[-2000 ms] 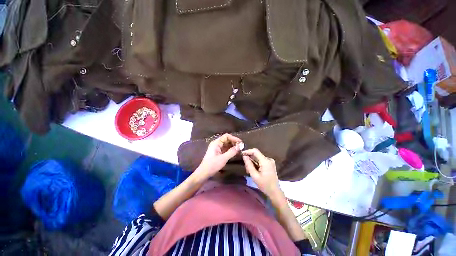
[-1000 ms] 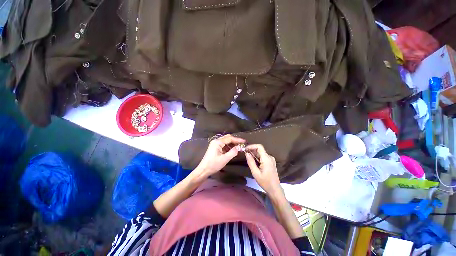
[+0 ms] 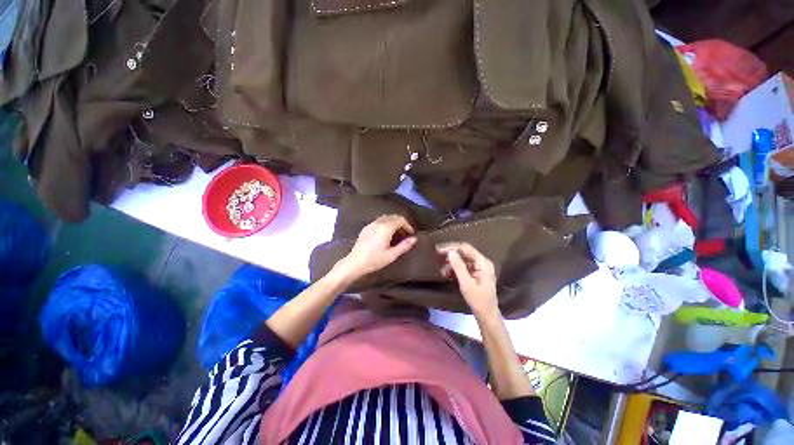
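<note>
A brown coat edge (image 3: pixel 522 252) with a pale stitch line lies on the table just in front of the apron. My left hand (image 3: pixel 379 249) is on the cloth near the stitch line, thumb and fingertips curled close together; whether it pinches cloth or a button cannot be seen. My right hand (image 3: pixel 470 271) is a little to the right, fingertips pinched together over the cloth; any needle or thread in it is too thin to see. A red bowl (image 3: pixel 211 209) holding small cream buttons (image 3: pixel 247 207) stands to the left of the work.
Heaped brown coats (image 3: pixel 383 69) with whitish buttons cover the back of the table. Blue plastic bags (image 3: pixel 91 322) lie on the floor at left. White scraps, a pink object (image 3: pixel 721 288) and a lime-green object (image 3: pixel 721 316) are at right, with an open yellow-edged drawer (image 3: pixel 629 419) below.
My hands were together with a small whitish thing at the fingertips; now they are apart, the right moved right and the left slightly up. The whitish thing no longer shows there.
</note>
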